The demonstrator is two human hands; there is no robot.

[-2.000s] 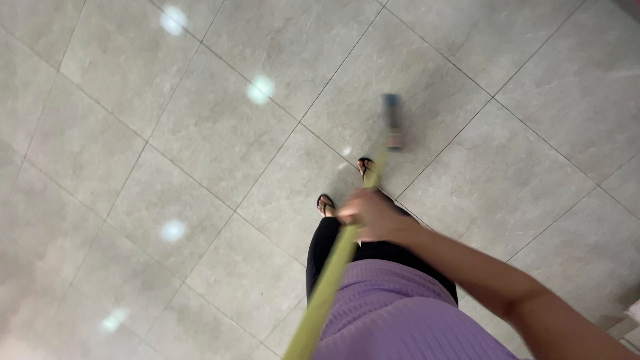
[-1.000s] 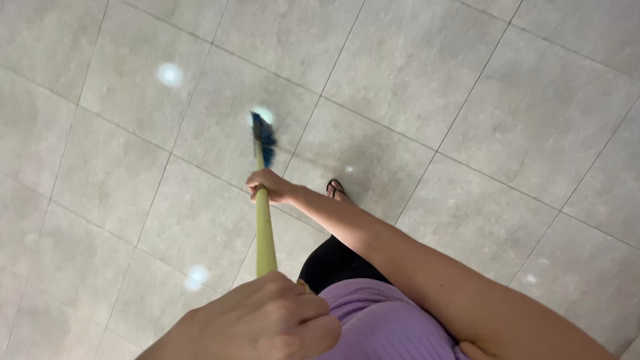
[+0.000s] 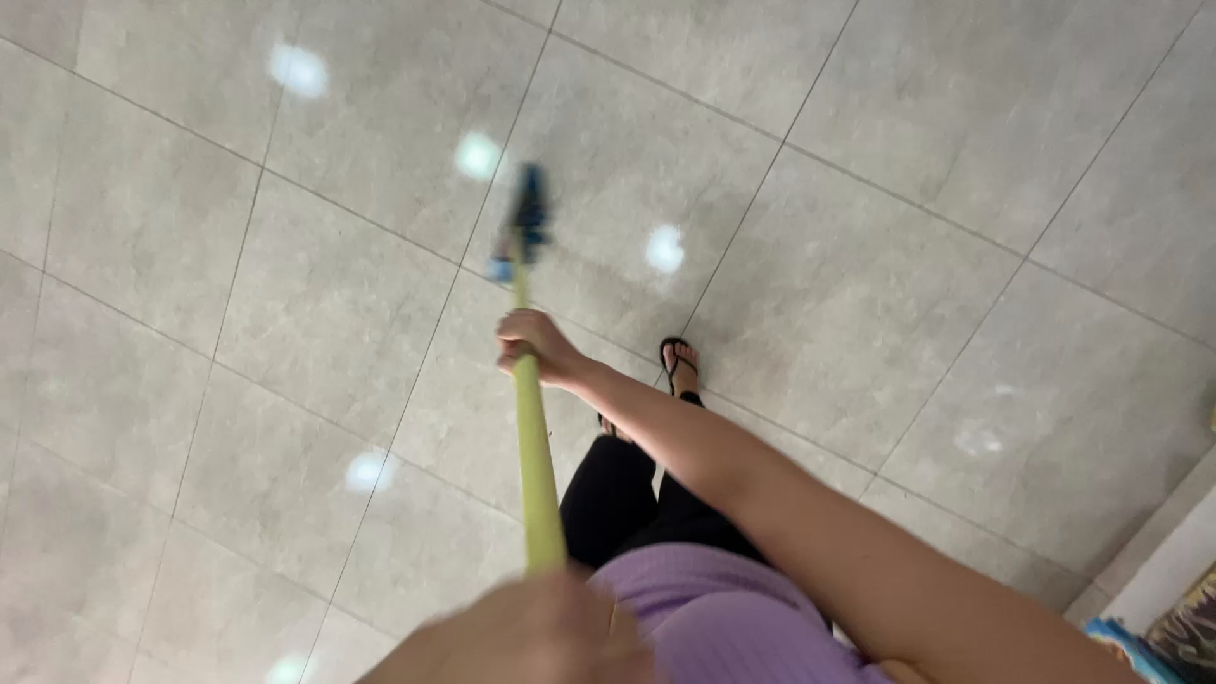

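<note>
A broom with a long yellow-green handle (image 3: 537, 456) runs up from the bottom of the head view to a blurred dark blue head (image 3: 530, 214) at the floor. My right hand (image 3: 537, 347) is closed around the handle partway down, below the middle of the view's width. Nearer the camera, my left hand (image 3: 541, 627) grips the handle's upper part; it is blurred and its fingers are partly hidden. The broom head lies beyond my right hand, left of my feet.
Large grey floor tiles (image 3: 883, 313) spread around me, with bright light reflections. My foot in a black flip-flop (image 3: 680, 359) stands near the middle. At the lower right are a pale ledge (image 3: 1159, 551) and a partly visible blue item (image 3: 1126, 646).
Two seconds ago the broom head was right of my feet; now it is left of them. My left hand, not seen in the earliest frame, shows at the bottom. The view has shifted.
</note>
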